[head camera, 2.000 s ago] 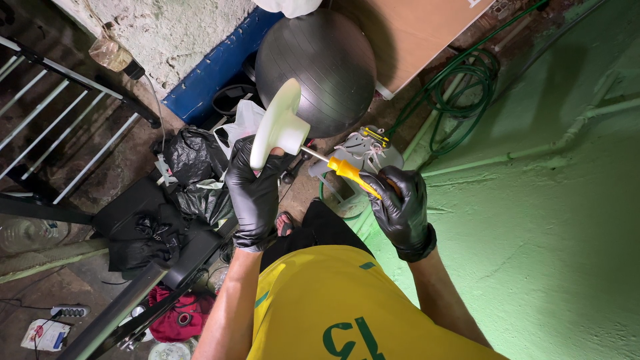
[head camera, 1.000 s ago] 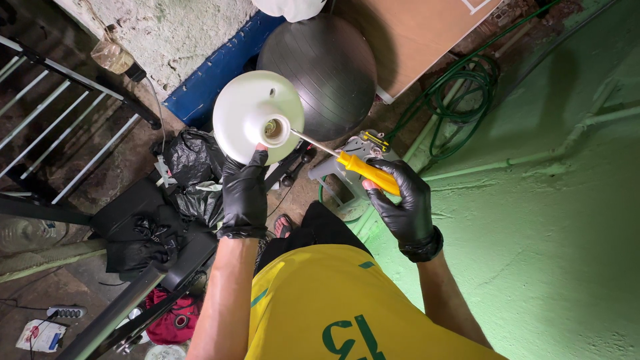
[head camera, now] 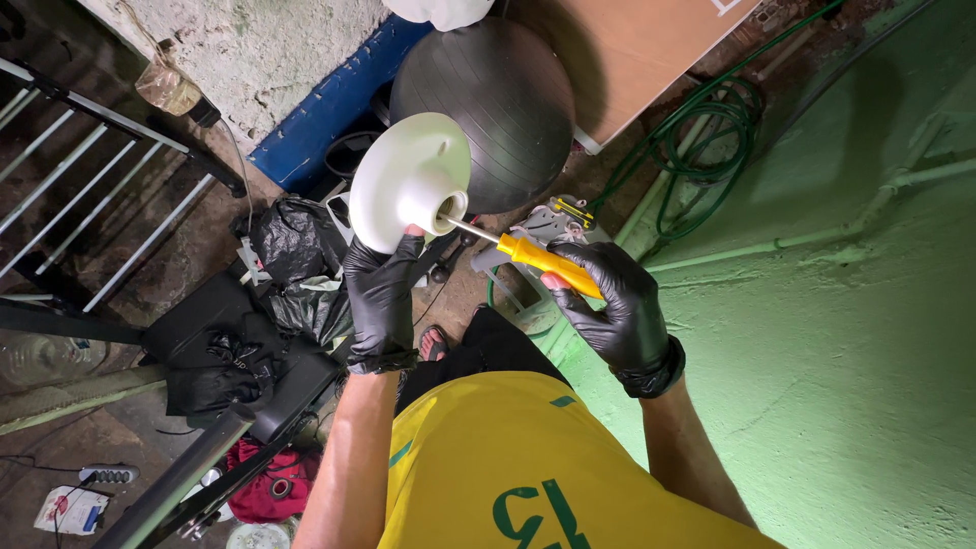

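A white lamp holder with a wide round base (head camera: 393,179) is gripped at its lower edge by my left hand (head camera: 381,305), which wears a black glove. Its socket opening faces right, toward my other hand. My right hand (head camera: 618,313), gloved in black too, holds the yellow handle of a screwdriver (head camera: 553,263). The metal shaft points left and its end is inside the mouth of the socket; the tip itself is hidden. A bare thumb tip shows through each glove.
Behind the lamp holder is a large dark exercise ball (head camera: 488,107). A green hose (head camera: 709,145) hangs coiled near the green wall (head camera: 823,343). Black plastic bags (head camera: 297,244) and a black bench (head camera: 206,328) lie at left, below a metal rack (head camera: 91,168). A power strip (head camera: 110,474) is on the floor.
The lamp holder has turned in my left hand from facing up toward the camera to facing right. The screwdriver's end, outside the socket rim one second ago, is now in its mouth.
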